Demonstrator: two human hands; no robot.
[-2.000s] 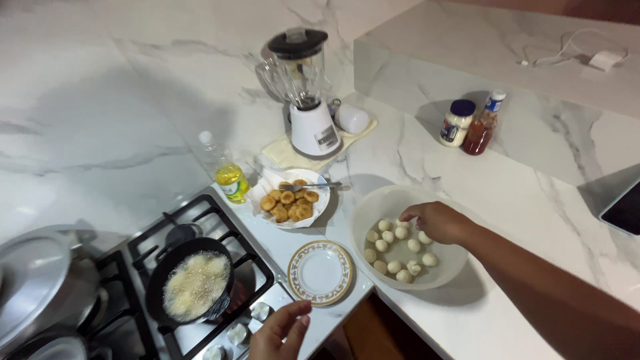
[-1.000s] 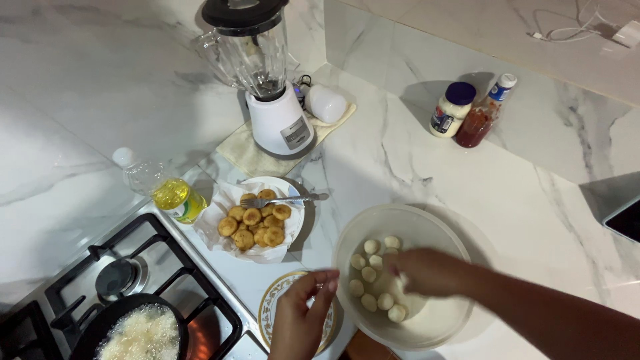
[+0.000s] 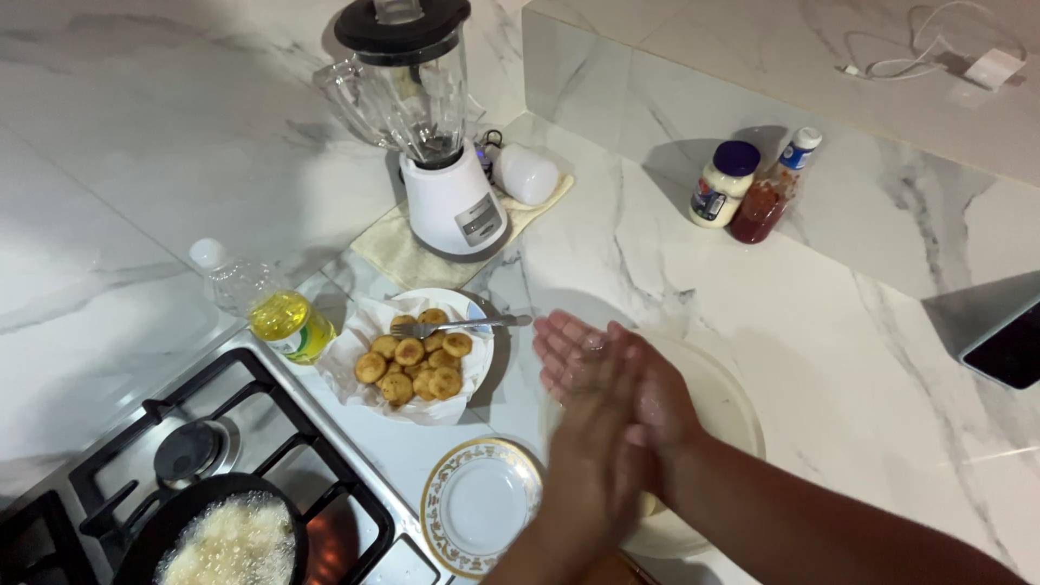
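Observation:
My left hand (image 3: 597,431) and my right hand (image 3: 650,390) are pressed together, palm against palm, over the left part of a pale round bowl (image 3: 735,398). The left hand is blurred. Whether something lies between the palms cannot be seen. The hands and forearms hide most of the bowl and nearly all its contents. Left of them lies a gold-patterned plate (image 3: 479,508). Beyond it, browned round pieces of food (image 3: 410,351) rest on a paper-lined plate (image 3: 481,361), with a fork (image 3: 463,325) across them.
At lower left, a black pan (image 3: 299,528) of bubbling oil and food sits over a lit burner on the gas stove (image 3: 268,382). An oil bottle (image 3: 288,321) stands beside the stove. Behind are a blender (image 3: 451,195) on a cloth, a mayonnaise jar (image 3: 723,187) and a sauce bottle (image 3: 764,199).
My right hand was down in the bowl among white dough balls; it has come up and left to meet my left hand, which was over the gold-patterned plate. The palms now touch.

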